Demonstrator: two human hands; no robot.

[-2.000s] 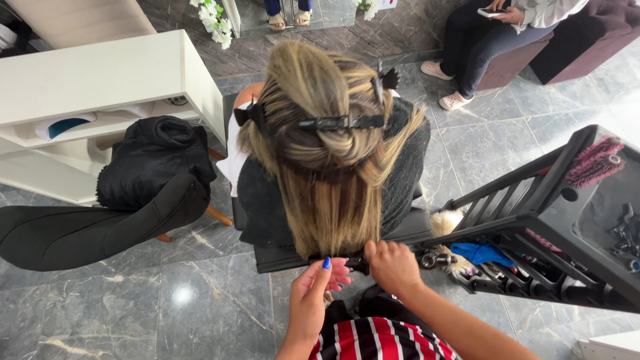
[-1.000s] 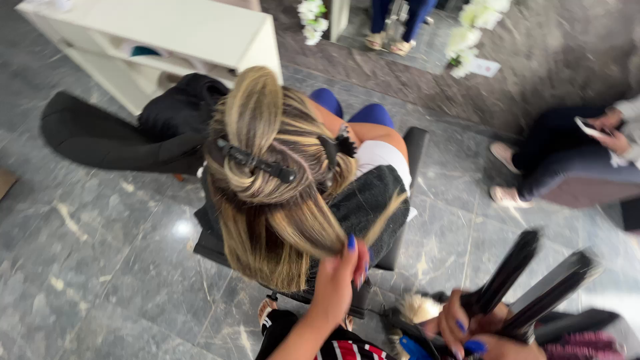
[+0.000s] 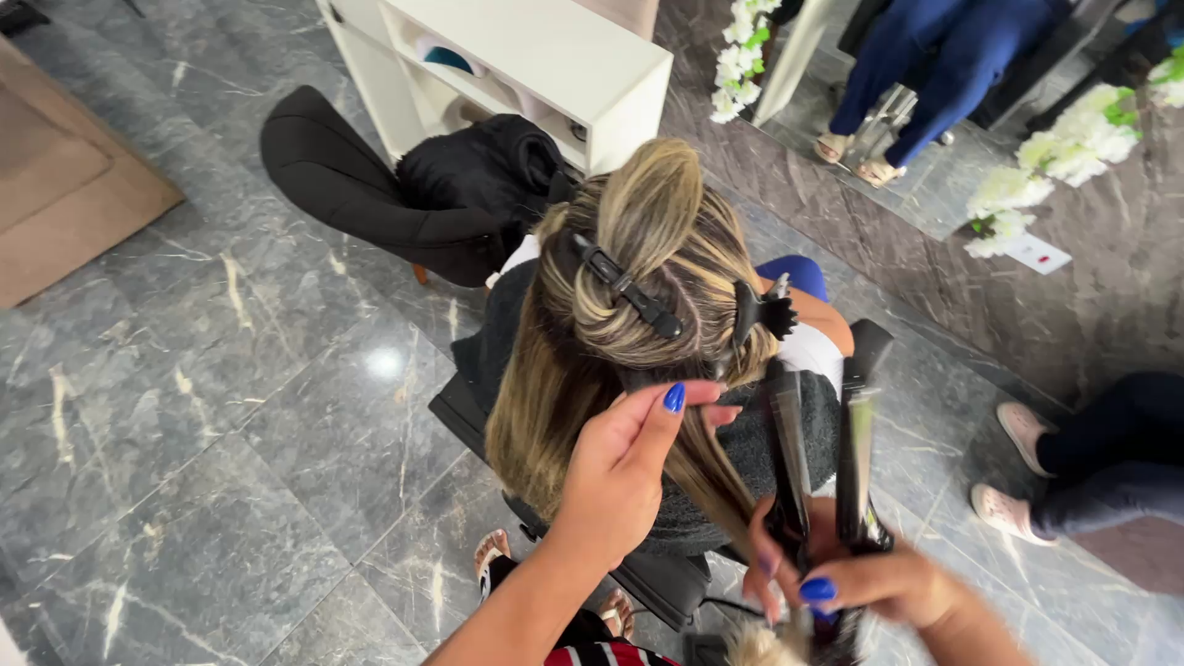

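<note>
A seated person's highlighted blond hair (image 3: 647, 268) is sectioned, with a black sectioning clip (image 3: 627, 285) on top and a black claw clip (image 3: 764, 313) at the right side. My left hand (image 3: 629, 462), with blue nails, pinches a strand of hair near the head between thumb and fingers. My right hand (image 3: 860, 573) grips a black hair straightener (image 3: 819, 462), whose two plates stand apart and point up the view, beside the hanging strand. A dark towel (image 3: 689, 499) covers the person's shoulders.
A black chair (image 3: 370, 203) holding a black garment (image 3: 481, 171) and a white shelf unit (image 3: 629, 102) stand behind. A mirror with white flowers (image 3: 1064, 157) is at upper right. Another person's legs and pink clogs (image 3: 1004, 513) show at the right. A brown box-like object (image 3: 65, 176) lies at left.
My right hand has brought the straightener from the lower right up beside the hair. My left hand, earlier by the strand's lower part, is now nearer the head. The view has shifted.
</note>
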